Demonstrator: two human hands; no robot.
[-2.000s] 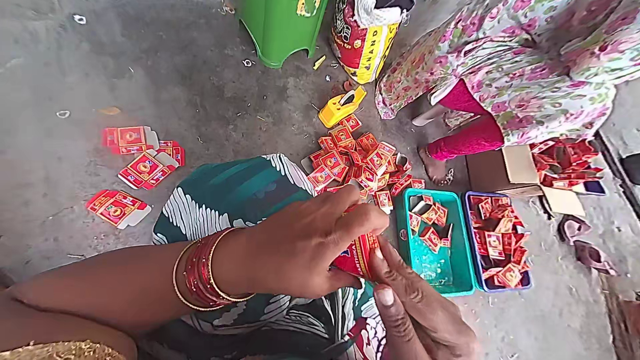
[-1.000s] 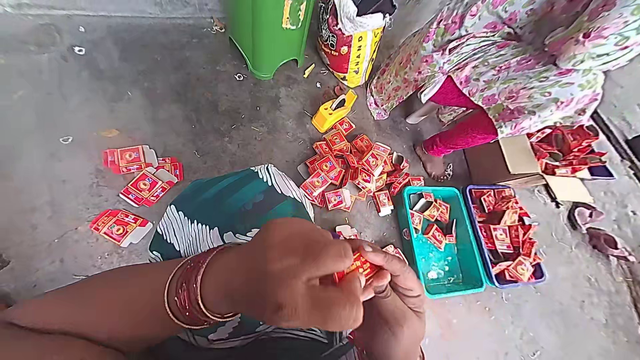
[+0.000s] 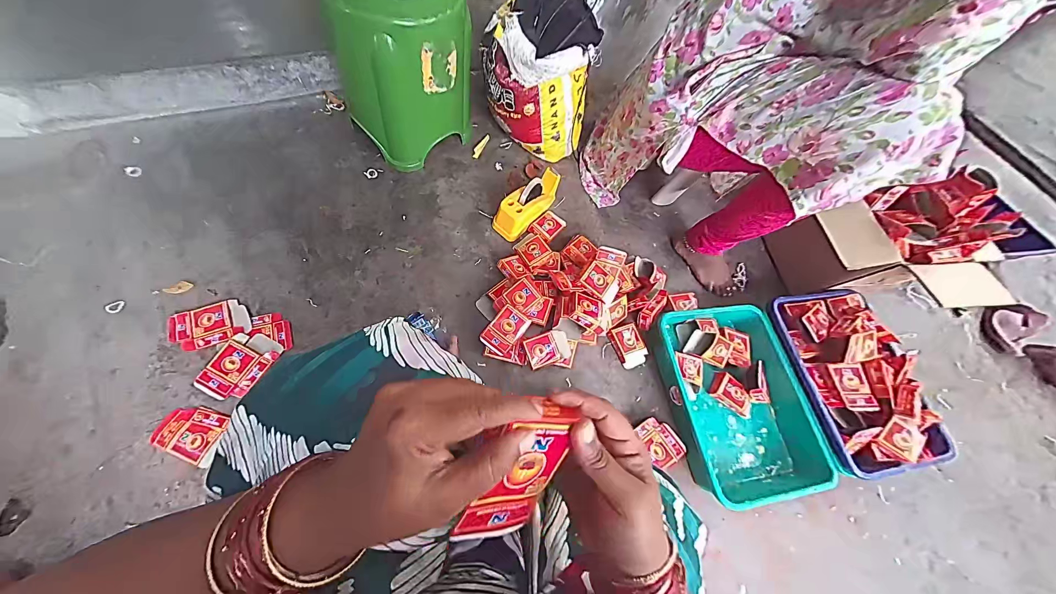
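Between my two hands is a small red printed carton [image 3: 528,470], its top flap under my fingertips. My left hand [image 3: 437,462] grips its left side and upper edge; my right hand [image 3: 615,478] pinches the upper right corner. Beyond them a heap of small red cartons [image 3: 569,293] lies on the floor. Flat red cartons [image 3: 231,363] rest at the left, beside my patterned green cloth. To the right, a teal plastic tray [image 3: 747,462] holds several red cartons at its far end, and a blue-rimmed tray [image 3: 866,470] next to it is fuller with them.
A yellow tape dispenser [image 3: 520,210] lies behind the heap. Farther back stand a green plastic stool [image 3: 404,82] and a printed sack [image 3: 540,99]. A person in floral clothing [image 3: 792,107] is at the upper right, near an open cardboard box [image 3: 858,239] and more red cartons.
The carton, mostly covered by my fingers before, now shows its long printed face between my hands. My hands have moved apart a little.
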